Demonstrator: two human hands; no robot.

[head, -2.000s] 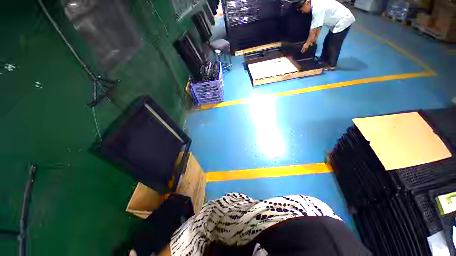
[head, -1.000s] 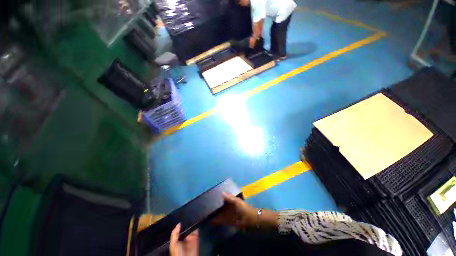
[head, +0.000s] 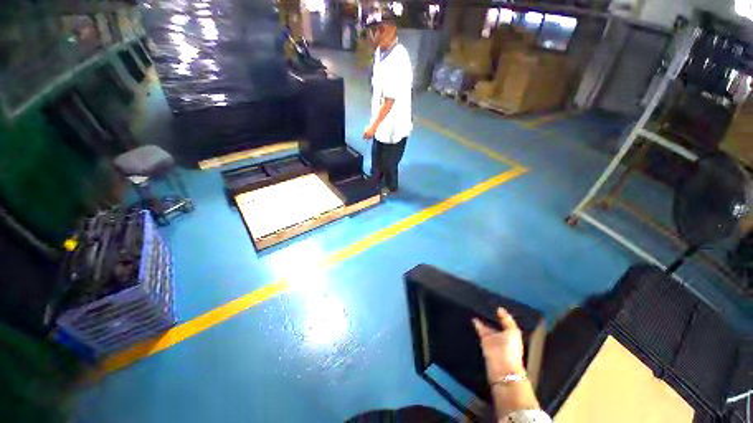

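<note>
A black rectangular housing (head: pixel 450 318) with a raised rim is held up in front of me, tilted, with its recessed face towards me. My right hand (head: pixel 500 351), with a bracelet on the wrist, is on the housing's right part and grips it; the fingertips are partly blurred. My left hand is not in view. Black ribbed panels are stacked at the lower right (head: pixel 660 318), with a cardboard sheet (head: pixel 627 388) on top, close to the housing's right side.
A pallet with a pale sheet (head: pixel 289 206) and black housings stands ahead, before a wrapped stack (head: pixel 219 66). A person (head: pixel 390 107) stands beside it. A blue-purple crate (head: pixel 124 289) and stool (head: pixel 144 161) are at left. A metal frame (head: pixel 636 190) and fan (head: pixel 712 198) are at right.
The view has swung right and up. The housing has moved right, towards the ribbed stack, and its recessed face now shows. My left hand has gone out of view. The person has straightened up.
</note>
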